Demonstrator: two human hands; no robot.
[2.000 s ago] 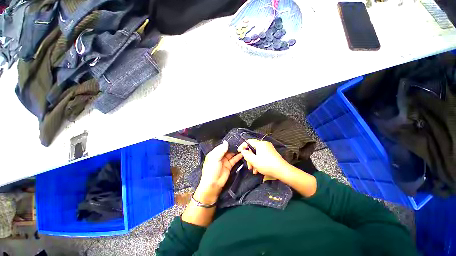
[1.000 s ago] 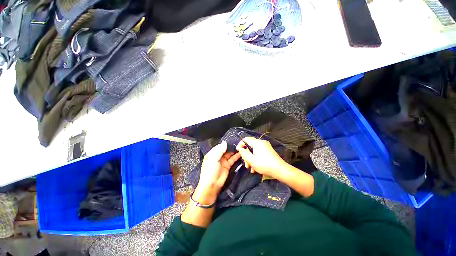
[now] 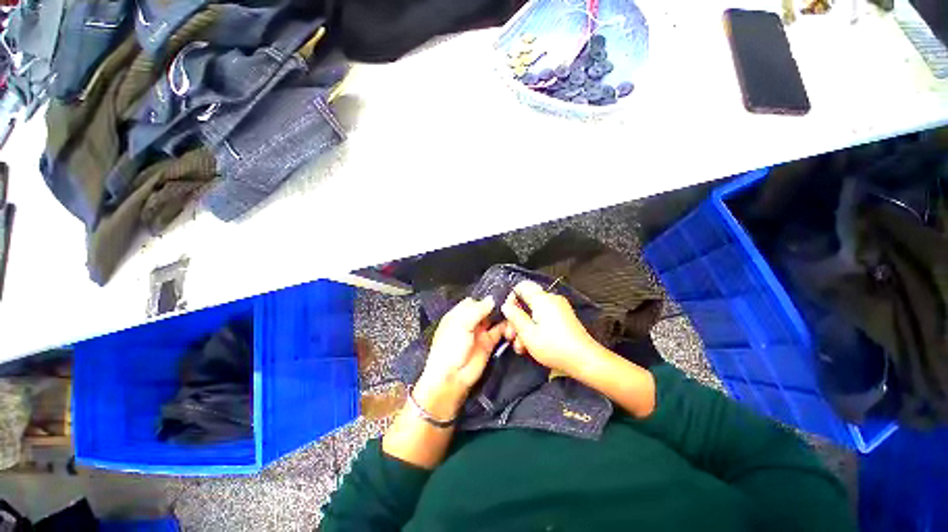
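Observation:
A dark denim and brown ribbed garment point(image 3: 551, 405) lies in my lap below the table edge, with pale stitching and small yellow lettering on the denim. My left hand point(image 3: 465, 343) pinches the denim edge from the left, a bracelet on its wrist. My right hand point(image 3: 548, 327) is at the same edge, fingertips close to the left ones. A needle or button between the fingertips cannot be made out. A pale bluish bowl point(image 3: 528, 96) on the table holds many small dark buttons point(image 3: 595, 71) and some pale yellowish ones.
A white table point(image 3: 437, 156) crosses in front. A denim and brown garment pile point(image 3: 275, 151) lies on its left, a black smartphone point(image 3: 767, 62) on its right. Blue crates with garments stand at lower left point(image 3: 307, 374) and right point(image 3: 717, 301). The floor is speckled.
The view has shifted slightly, so the bowl and phone sit further right. My right fingertips have closed in nearer the left ones at the denim edge. The garment stays in my lap.

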